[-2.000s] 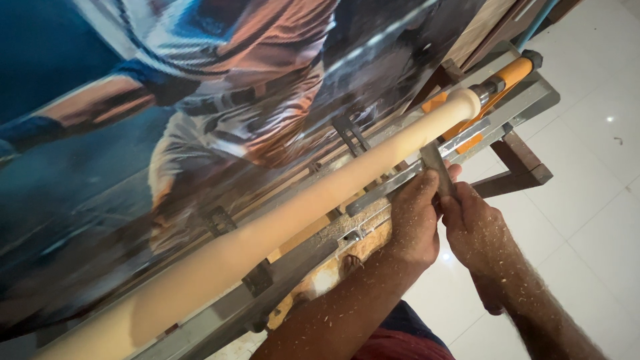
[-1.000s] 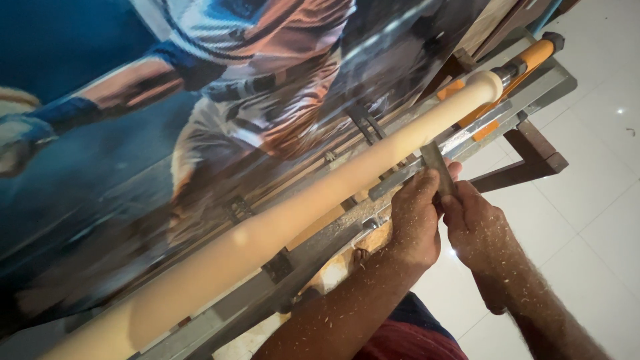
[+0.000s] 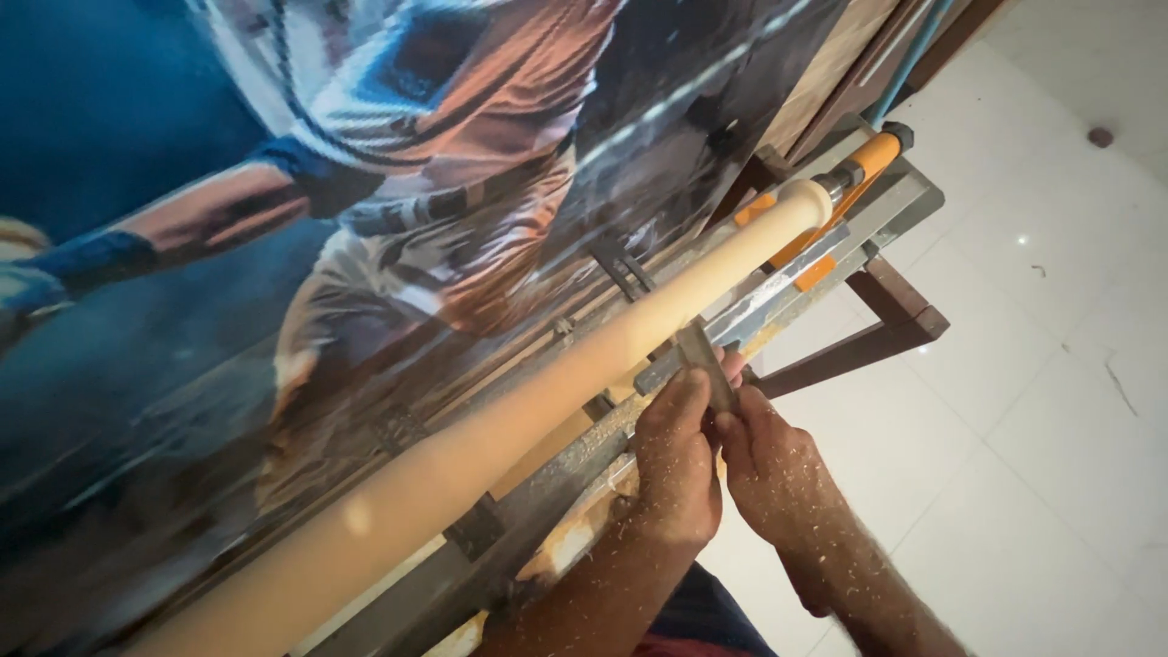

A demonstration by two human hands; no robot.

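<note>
A pale wooden bat (image 3: 547,365) is mounted on a lathe, its knob end at the orange tailstock (image 3: 876,157); its surface looks blurred, as if spinning. Both hands grip a flat metal turning tool (image 3: 704,365), whose far end meets the underside of the bat's narrow part. My left hand (image 3: 677,447) has its thumb on top of the tool, close to the tool rest (image 3: 659,372). My right hand (image 3: 776,447) holds the tool's nearer part, touching my left. Wood shavings cling to both hands and forearms.
Behind the lathe stands a large printed picture of a baseball player (image 3: 411,182). The metal lathe bed (image 3: 547,511) runs diagonally below the bat, dusted with shavings. A dark brown metal stand leg (image 3: 894,319) juts out on the right over the white tiled floor (image 3: 1031,438).
Both hands and the tool stay together near the same part of the bat, moved slightly down along it from the knob. The view has shifted a little.
</note>
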